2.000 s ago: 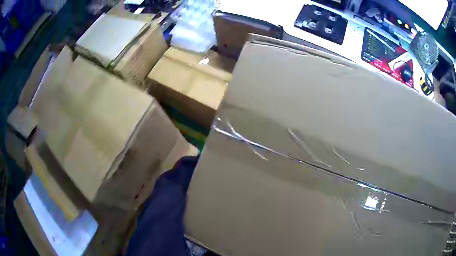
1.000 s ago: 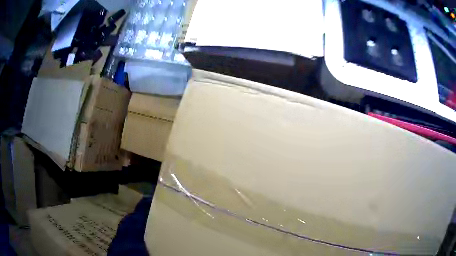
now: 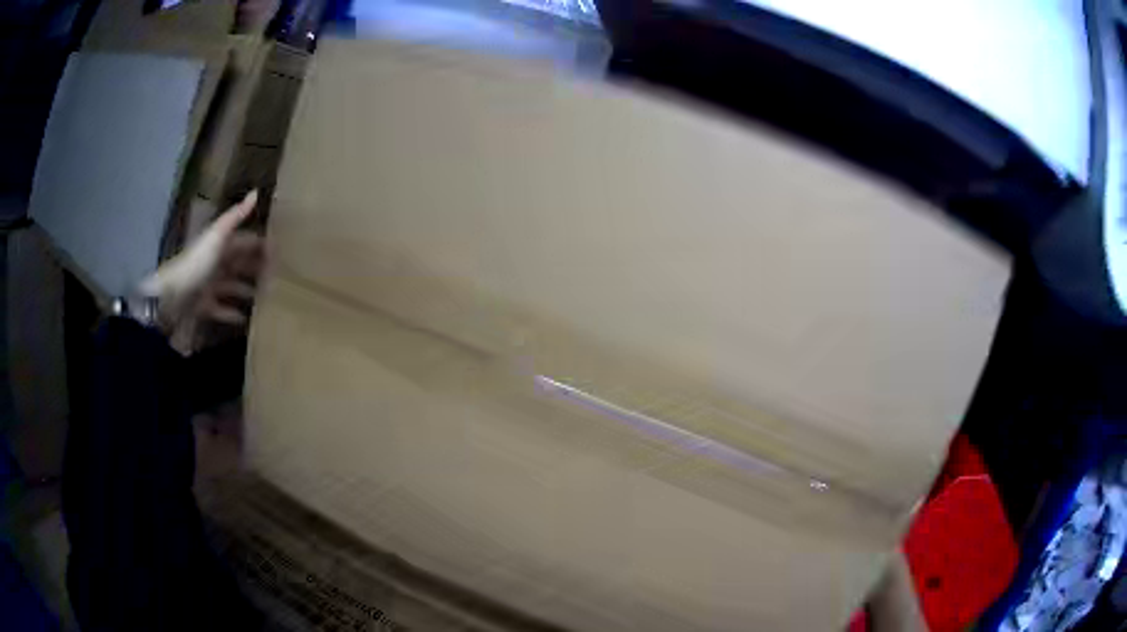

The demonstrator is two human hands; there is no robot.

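Observation:
A large brown carton [image 3: 593, 284] fills the middle of the view, its taped centre seam facing up. It is blurred. My left hand [image 3: 213, 278] is at the carton's left side, fingers apart, in a dark sleeve with a band at the wrist; whether it touches the carton is unclear. My right hand [image 3: 896, 599] shows only in part at the carton's lower right edge, cut off by the picture's bottom; its fingers are hidden. Another carton with printed characters [image 3: 352, 605] lies just under the large one.
A red stool [image 3: 964, 543] stands to the right, beside a blue-edged bin of silvery pieces [image 3: 1075, 574]. A white-topped bench [image 3: 952, 62] is at the upper right. A carton with a pale sheet [image 3: 118, 167] stands at the upper left. Clear trays [image 3: 531, 15] are at the top.
The large carton now sits further left in view and shows its right edge. My left hand and part of my right hand have come into view. The stool and bin now show.

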